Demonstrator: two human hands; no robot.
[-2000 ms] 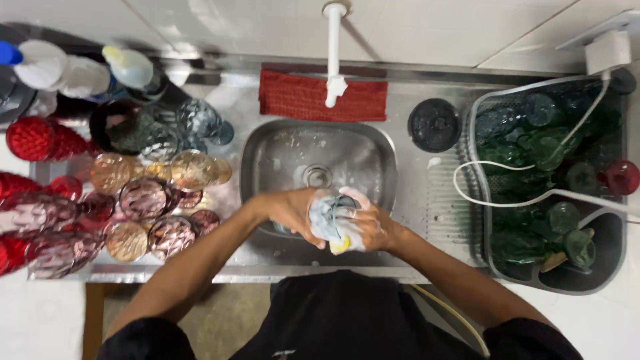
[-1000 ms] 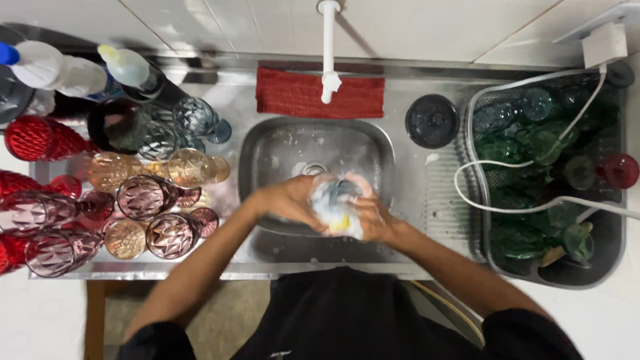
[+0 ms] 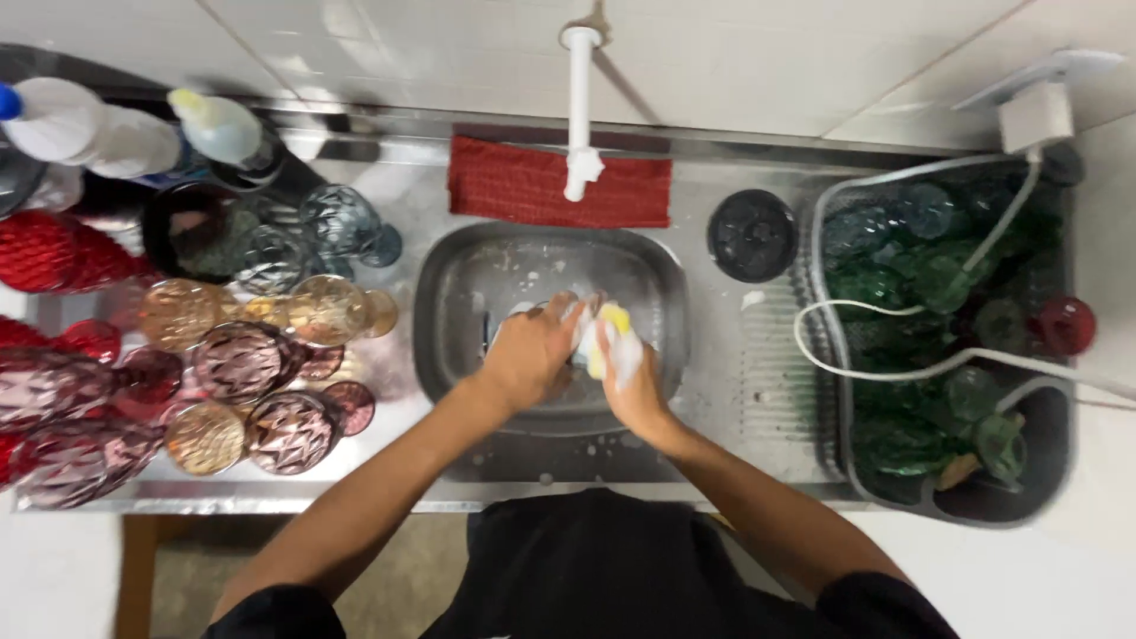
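Note:
Both hands are over the stainless steel sink basin (image 3: 470, 266). My right hand (image 3: 635, 373) grips a yellow sponge (image 3: 614, 317) covered in white foam. Close against it, my left hand (image 3: 532, 351) is closed around a glass (image 3: 581, 357), of which only a small bluish, soapy part shows between the hands. The rest of the glass is hidden by fingers and foam. Above the basin a white faucet (image 3: 579, 106) points down over a folded red cloth (image 3: 532, 182).
Amber glasses (image 3: 328, 309), purple glasses (image 3: 293, 432) and red glasses (image 3: 35, 251) crowd the left counter, with bottles (image 3: 58, 120) behind. Right of the basin lie a black round drain strainer (image 3: 753, 235) and a dish rack (image 3: 830, 426) full of green glassware, crossed by a white cable (image 3: 887, 374).
My hands have moved up from the basin's near edge to over its middle. The glass was more visible between them earlier; now my fingers cover most of it.

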